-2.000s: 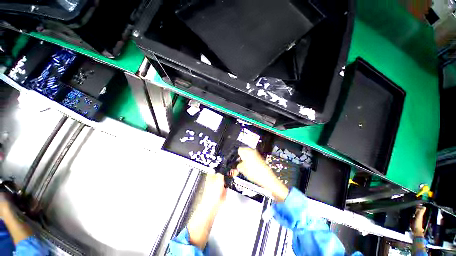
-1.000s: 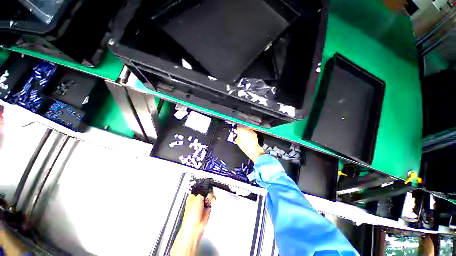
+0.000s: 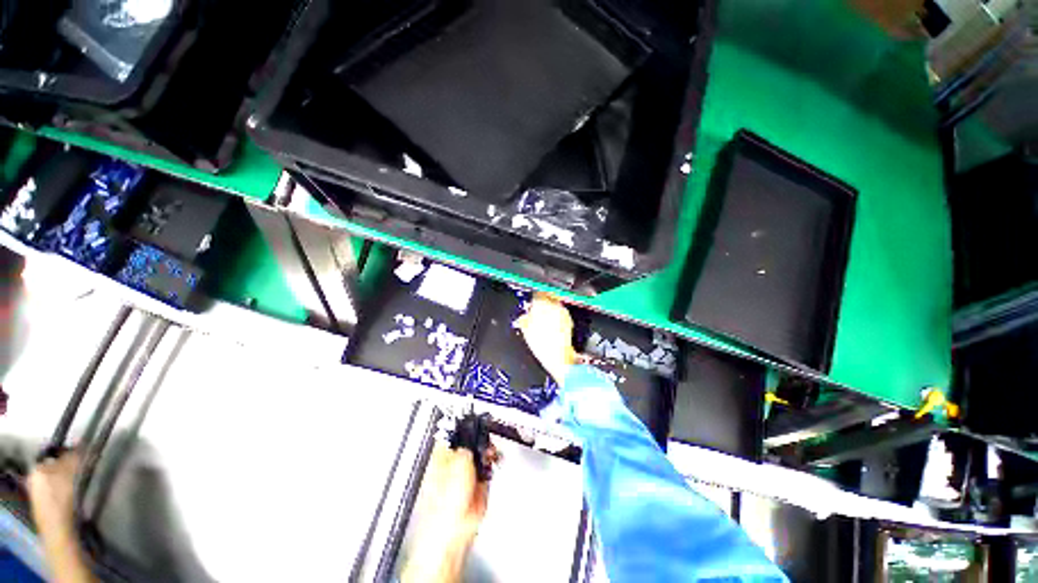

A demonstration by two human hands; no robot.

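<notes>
My left hand (image 3: 447, 507) is upright at the lower middle, below the bins, with its fingers closed around a dark cluster of black components (image 3: 469, 437). My right hand (image 3: 546, 333) reaches into the back of the bin with dark-blue components (image 3: 501, 386), just under the green shelf edge. Its fingertips are small and blurred beside a small pale piece, and I cannot tell whether they hold it. White components (image 3: 437, 355) lie in the bin to the left. Grey components (image 3: 632, 352) lie in the bin to the right.
A large black tote (image 3: 666, 171) and a flat black tray (image 3: 768, 256) stand on the green shelf (image 3: 894, 239). Metal conveyor rails (image 3: 393, 501) run below the bins. Another person's hand (image 3: 57, 501) is at the lower left. More bins of blue components (image 3: 91, 216) sit at the left.
My right hand has moved from beside my left hand at the bin front to the back of the bin. My left hand has moved down off the bins, and the blue components now show.
</notes>
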